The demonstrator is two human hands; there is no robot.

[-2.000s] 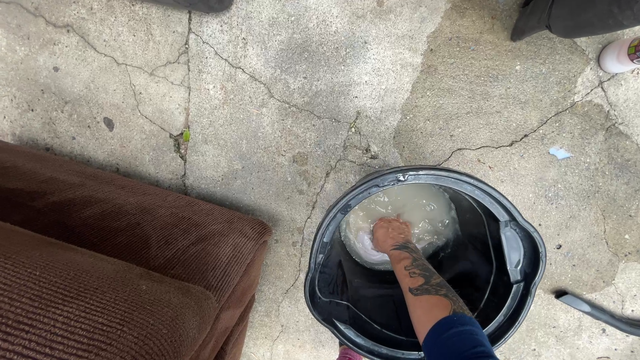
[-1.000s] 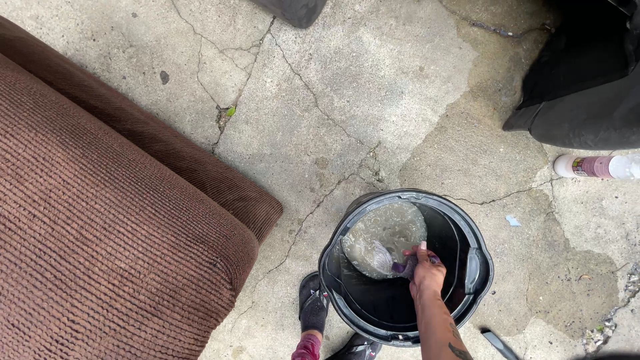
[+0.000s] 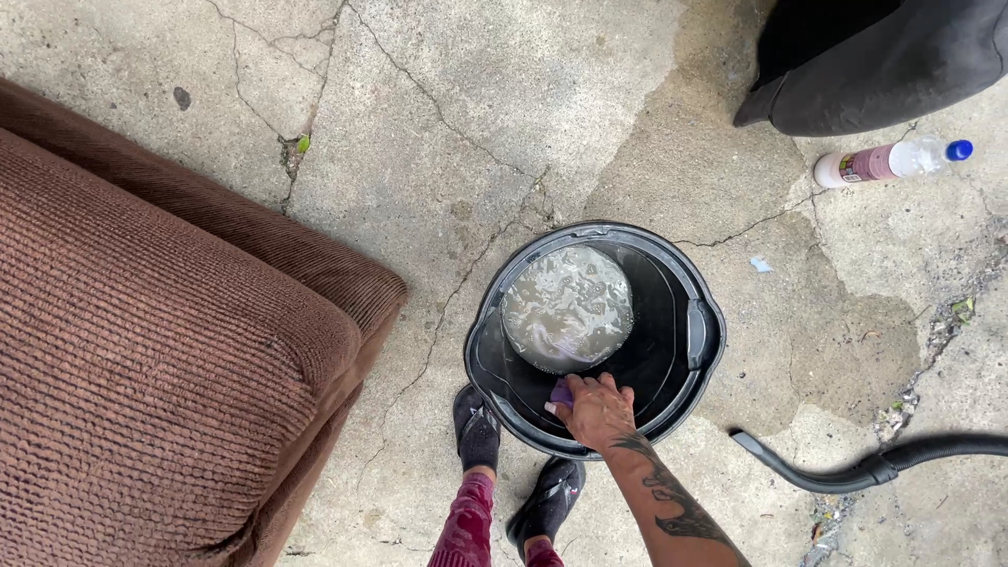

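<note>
A black plastic bucket (image 3: 696,335) stands on the concrete, holding cloudy, sudsy water (image 3: 568,303). Over its near inner side is my right hand (image 3: 600,409), fingers curled round a purple brush handle or similar item (image 3: 561,394), which my fingers partly hide. Something whitish-purple shows blurred in the water, close to the near edge of the liquid. My left hand is out of view.
Brown ribbed upholstery (image 3: 157,331) fills the left side. A dark upholstered piece (image 3: 882,71) is at the upper right, near a bottle with a blue cap (image 3: 870,164). A black vacuum hose (image 3: 878,468) lies right of the bucket. My feet are beside the bucket.
My right hand was in the water two seconds ago; it has come out toward the near side of the bucket, holding the purple item. The view has shifted.
</note>
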